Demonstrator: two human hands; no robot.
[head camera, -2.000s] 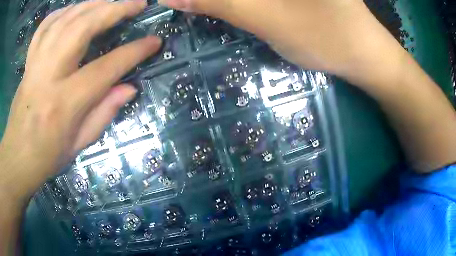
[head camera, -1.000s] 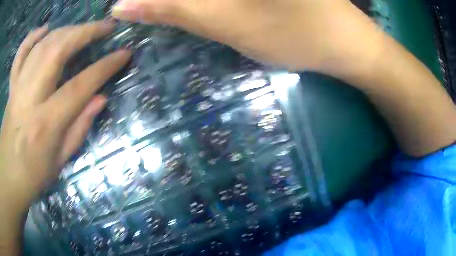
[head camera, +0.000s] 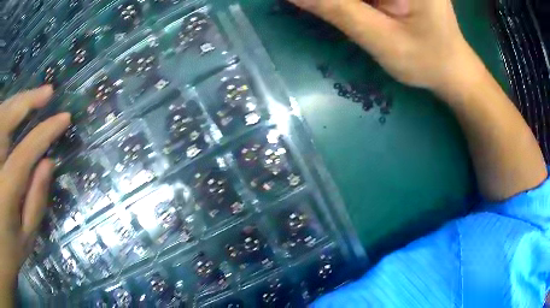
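A clear blister tray (head camera: 322, 174) with a grid of shallow pockets and strong glare fills the left and middle of the view. Small dark round assemblies (head camera: 235, 95) with bright dots sit in its pockets, with tiny square parts beside them. My left hand (head camera: 24, 150) is cut off by the left edge; its fingers are apart over the tray's left part, and I see nothing held in it. My right hand (head camera: 392, 36) is at the top, right of the tray, over the mat; its fingertips are cut off by the top edge, so whether it holds anything is hidden.
Loose tiny black parts (head camera: 365, 97) lie scattered on the dark green mat (head camera: 404, 162) to the right of the tray. Black shiny ribbed edges, possibly stacked trays (head camera: 523, 66), stand at the far right. My bright blue sleeve (head camera: 470, 252) covers the lower right.
The tray has shifted left in view. My left hand has moved left and is now partly cut off. My right hand has moved right, off the tray, and the loose black parts now show.
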